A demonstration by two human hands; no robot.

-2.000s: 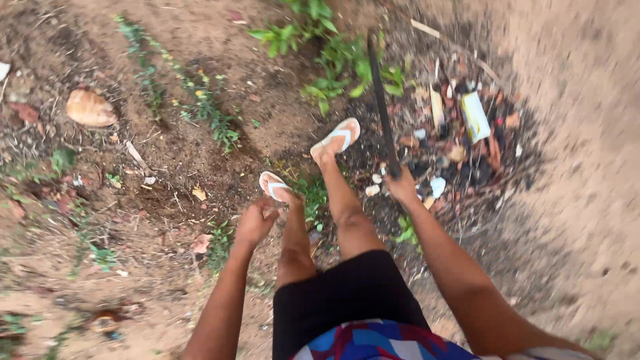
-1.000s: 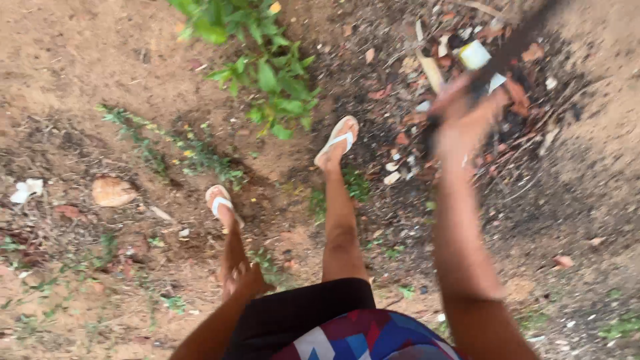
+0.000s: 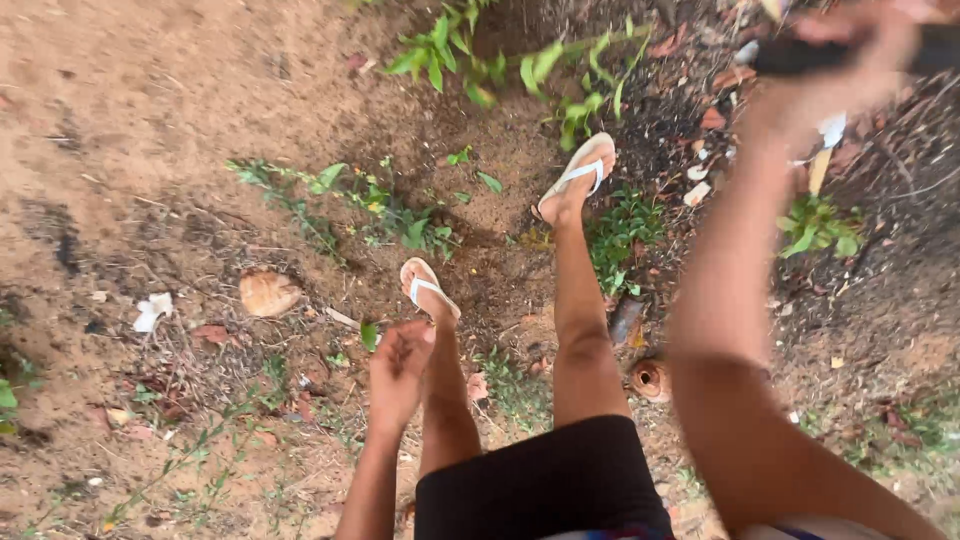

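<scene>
Blurred by motion, my right hand [image 3: 847,56] is at the upper right, closed around the dark handle [image 3: 795,54] of a long tool; the rest of the tool runs out past the right edge of the frame. My left hand [image 3: 403,356] hangs low near the left foot, its fingers loosely curled; whether it holds anything cannot be told. Ahead of my feet, a leafy green plant [image 3: 577,75] leans over to the right, its stem and leaves partly blurred. A smaller flowering weed [image 3: 375,199] grows in front of the left foot.
My feet stand in white flip-flops [image 3: 589,172] on sandy soil. A cut brown husk [image 3: 268,293] and a white scrap [image 3: 153,311] lie at the left. Rubbish and twigs cover dark ground at the upper right. A round holed object [image 3: 649,378] lies beside my right leg.
The long dark tool, upright beside my right foot two seconds ago, now points to the right in my raised right hand. The leafy plant, upright one second ago, now leans right.
</scene>
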